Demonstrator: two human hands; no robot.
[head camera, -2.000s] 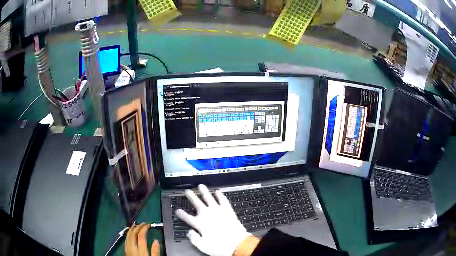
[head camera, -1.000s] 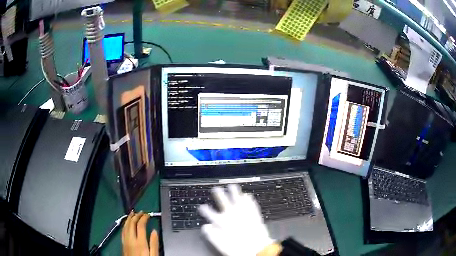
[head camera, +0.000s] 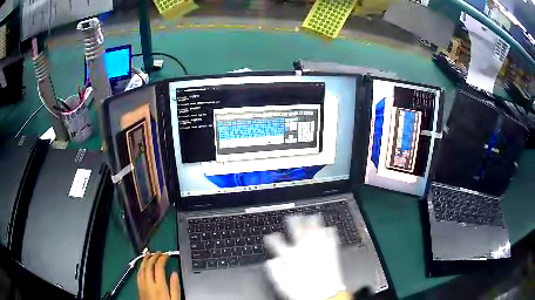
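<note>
The triple-screen laptop (head camera: 264, 193) stands open in front of me. Its centre screen (head camera: 267, 132) shows a black command window and an on-screen keyboard with many keys blue. My right hand (head camera: 308, 258), in a white glove, is blurred over the right-centre of the keyboard (head camera: 234, 234), fingers apart, holding nothing visible. My bare left hand (head camera: 156, 278) rests at the base's left edge, beside a thin white cable (head camera: 171, 253); its lower part is cut off by the picture's edge. Whether its fingers grip the cable is not clear.
A second laptop (head camera: 469, 234) stands open at the right. Closed laptops (head camera: 56, 222) lie at the left. A pen cup (head camera: 76, 123) stands by ribbed conduits (head camera: 94, 58). A small blue screen (head camera: 117, 63) is behind. Yellow perforated cards (head camera: 329, 16) hang above.
My gloved right hand has moved right across the keyboard. More keys of the on-screen keyboard are blue around its lower rows. My left hand stays at the base's left edge.
</note>
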